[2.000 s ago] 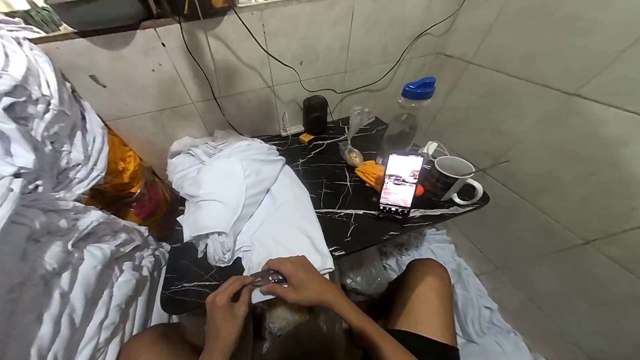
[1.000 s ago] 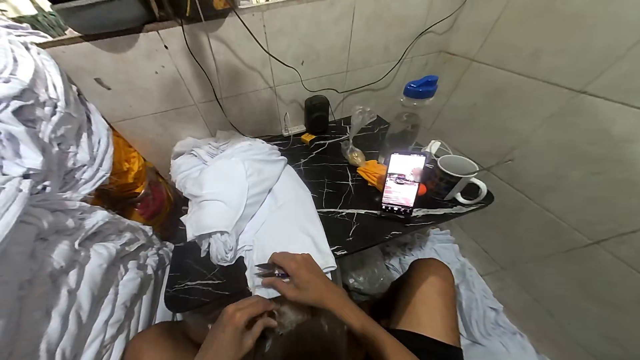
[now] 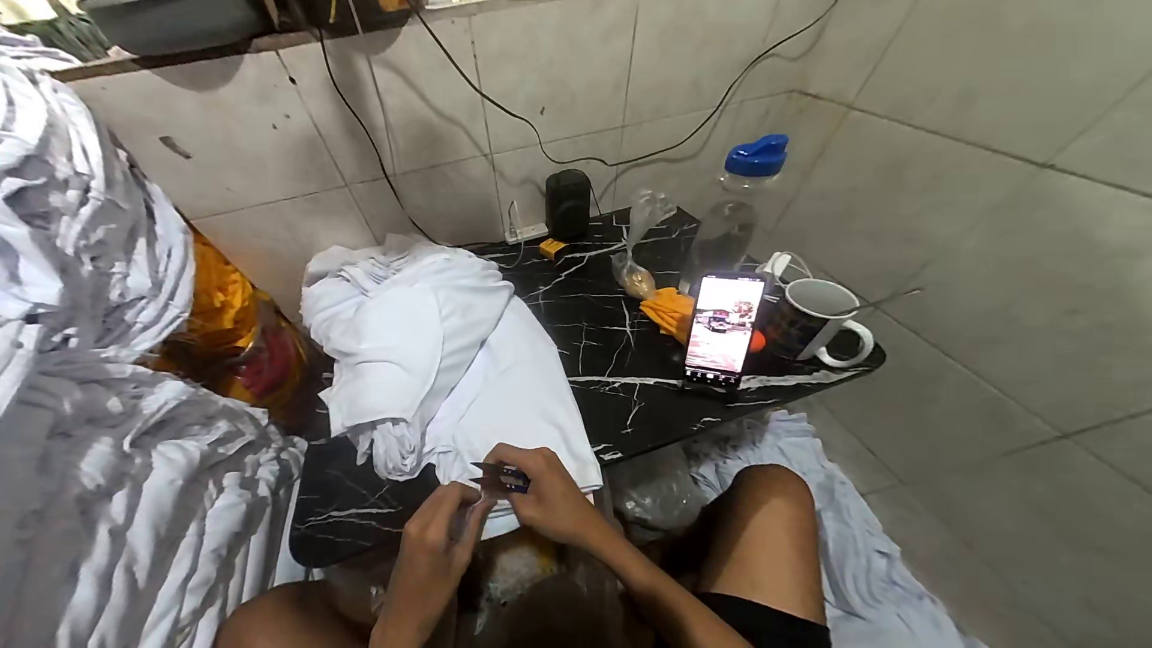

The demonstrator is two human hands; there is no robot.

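Note:
My right hand [image 3: 540, 495] is closed around thread snips [image 3: 502, 479], whose blades point left toward my other hand. Between the fingers of my left hand [image 3: 441, 531] is a small thin piece, maybe fabric or thread, too blurred to name. Both hands are close together at the near edge of the black marble-patterned table [image 3: 621, 405]. Just beyond them, a pile of white cloth pieces [image 3: 504, 378] lies folded and bunched on the table, its near edge beside my right hand.
A lit phone [image 3: 723, 328] stands at the right, by a mug [image 3: 810, 324], an orange cloth [image 3: 668, 311], a knotted plastic bag [image 3: 639, 261] and a blue-lidded bottle [image 3: 751, 180]. A black speaker [image 3: 568, 203] is at the back. Tall heaps of white cloth [image 3: 135, 504] rise at left; more cloth [image 3: 837, 540] lies at lower right.
My left hand has come up to the snips, after being lower and apart from them one second ago. The white pile stays in place.

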